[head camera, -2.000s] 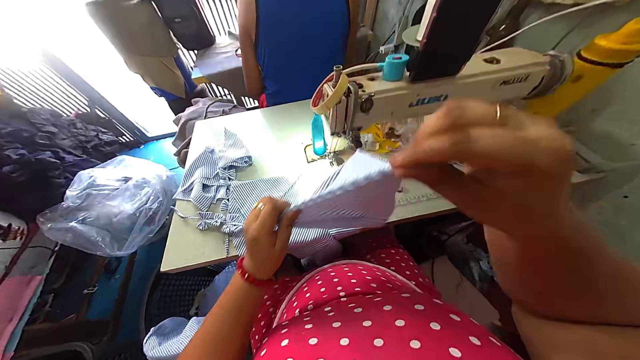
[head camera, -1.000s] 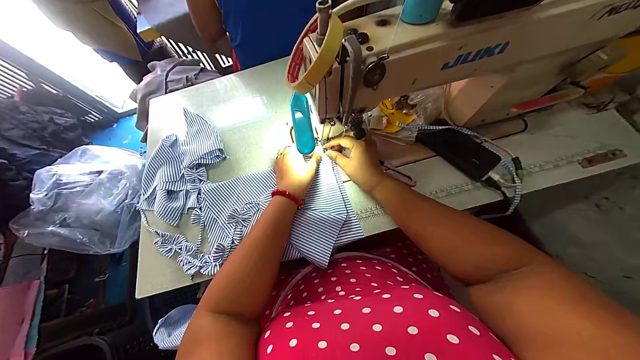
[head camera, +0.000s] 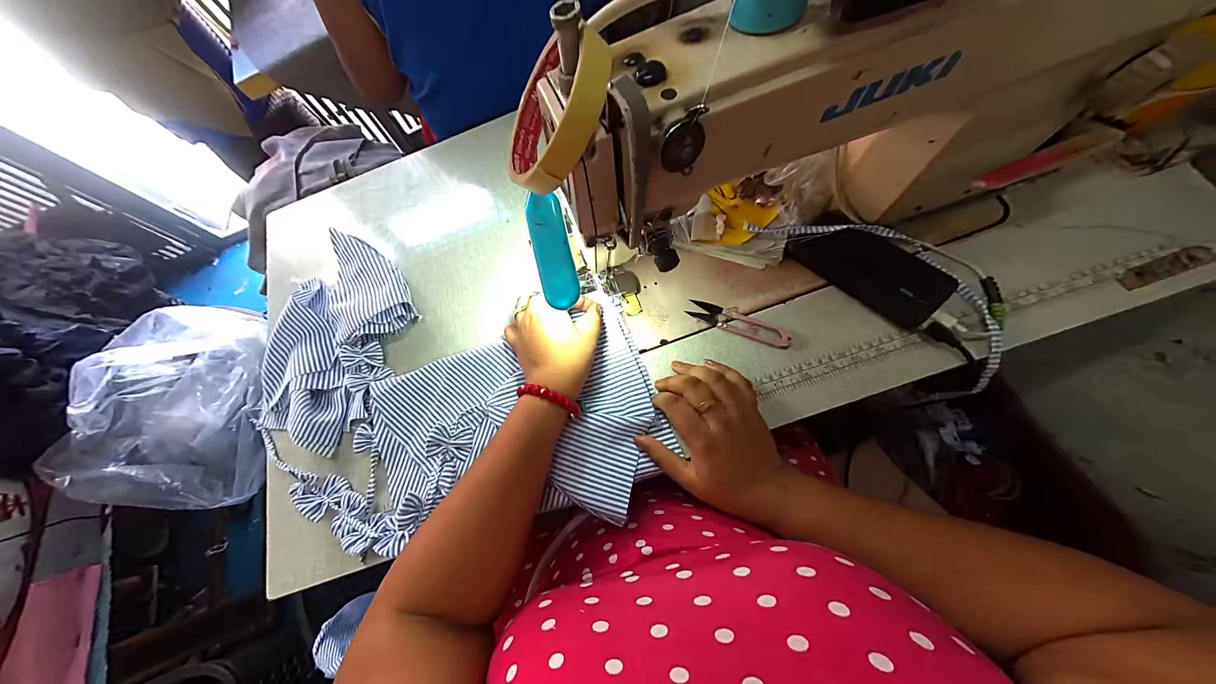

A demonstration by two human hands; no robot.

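Note:
A Juki sewing machine [head camera: 760,123] stands over the table, a roll of tape hanging at its head. Blue-and-white striped fabric [head camera: 608,408] runs from its presser foot [head camera: 608,282] toward my lap. My left hand [head camera: 556,347] presses flat on the fabric just in front of the foot, beside a teal plastic piece [head camera: 552,249]. My right hand [head camera: 717,432] rests at the fabric's right edge near the table's front, fingers slightly apart; whether it pinches the edge is unclear. Striped pieces with small bows [head camera: 351,370] lie to the left, joining the fabric under my left forearm.
Thread snips [head camera: 741,323] with a pink handle lie right of the foot. Behind them are a black device [head camera: 874,275] with a cable and striped strip. A clear plastic bag [head camera: 171,408] sits left of the table [head camera: 285,532]. A person in blue [head camera: 465,57] is beyond it.
Two seconds ago both hands held the fabric raised; it now lies flat at the presser foot. Since one second ago, my right hand has moved from the needle area toward the table's front edge.

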